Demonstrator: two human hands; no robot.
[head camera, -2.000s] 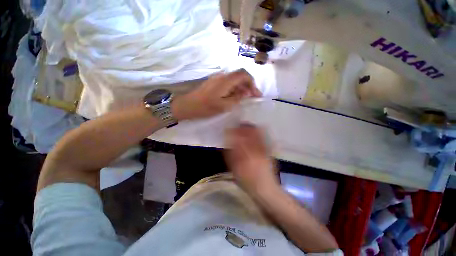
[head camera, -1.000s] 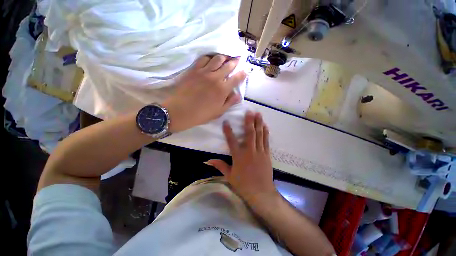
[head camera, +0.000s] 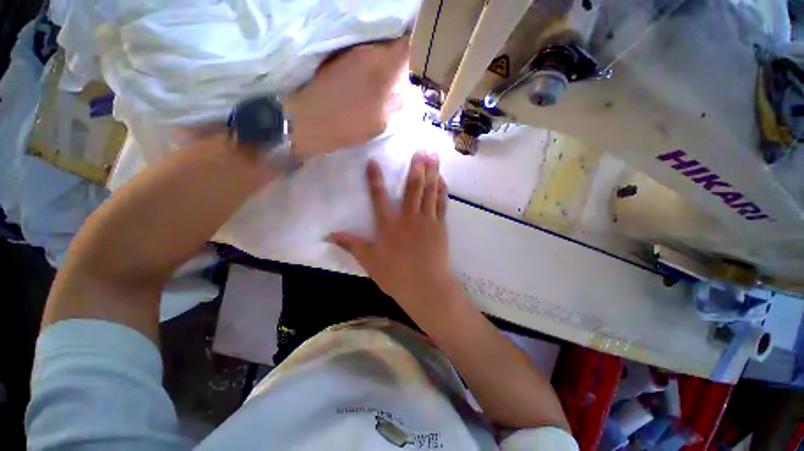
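Observation:
A large bunched white cloth (head camera: 229, 53) lies left of the needle area, and a flatter part of white cloth (head camera: 308, 203) reaches the table's front edge. My left hand (head camera: 348, 97), with a watch on the wrist, lies on the cloth beside the needle; its fingertips are lost in cloth and glare. My right hand (head camera: 410, 229) lies flat on the cloth below the needle, fingers spread, gripping nothing. The presser foot area (head camera: 436, 114) is washed out by the lamp.
The cream sewing machine head (head camera: 670, 132) with purple HIKARI lettering fills the upper right. Pale blue cloth and metal parts (head camera: 732, 299) sit at the bed's right end. A red crate (head camera: 591, 396) with small spools or scraps stands below the table. More white cloth (head camera: 35, 176) hangs at far left.
My left hand has moved up and forward, further beside the needle. My right hand has moved slightly left and up with the cloth, its fingers nearer the needle. The view has shifted slightly.

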